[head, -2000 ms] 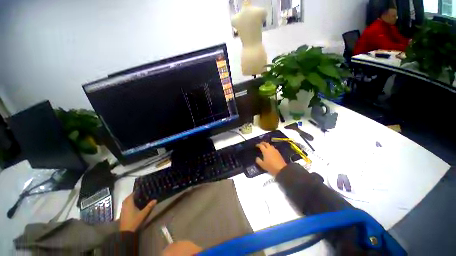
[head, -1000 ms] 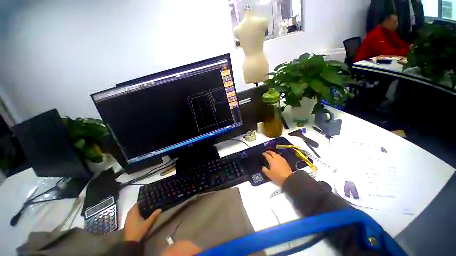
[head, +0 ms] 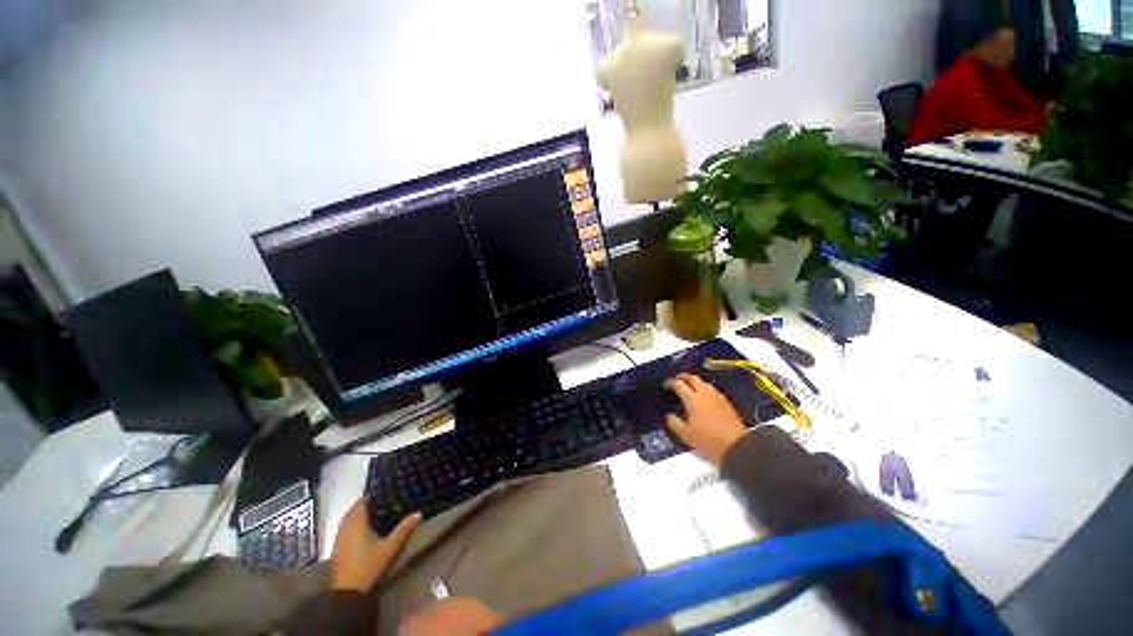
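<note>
My right hand (head: pixel 706 416) rests palm-down on the dark mouse pad (head: pixel 656 444), over the mouse, which it hides. My left hand (head: pixel 368 547) is at the near left corner of the black keyboard (head: pixel 497 460), thumb apart from the fingers; its fingertips are partly hidden. Grey-brown cloth (head: pixel 547 534) covers the desk edge below the keyboard, with a small whitish tag or strip end (head: pixel 440 588) on it. The monitor (head: pixel 423 273) shows thin dashed white lines on black. A skin-coloured patch at the bottom edge is cut off; I cannot tell what it is.
A calculator (head: pixel 278 528) lies left of the keyboard. A yellow tool (head: pixel 777 391) lies by the mouse pad, and printed paper (head: pixel 957 435) lies right. A bottle (head: pixel 696 292) and plant (head: pixel 795 199) stand behind. A blue strap (head: pixel 733 565) crosses the lower right. A person in red sits beyond.
The dashed outline on the screen is larger now and runs nearly the screen's full height. The view has shifted, so the desk sits farther right. Both hands keep about the same places on the desk.
</note>
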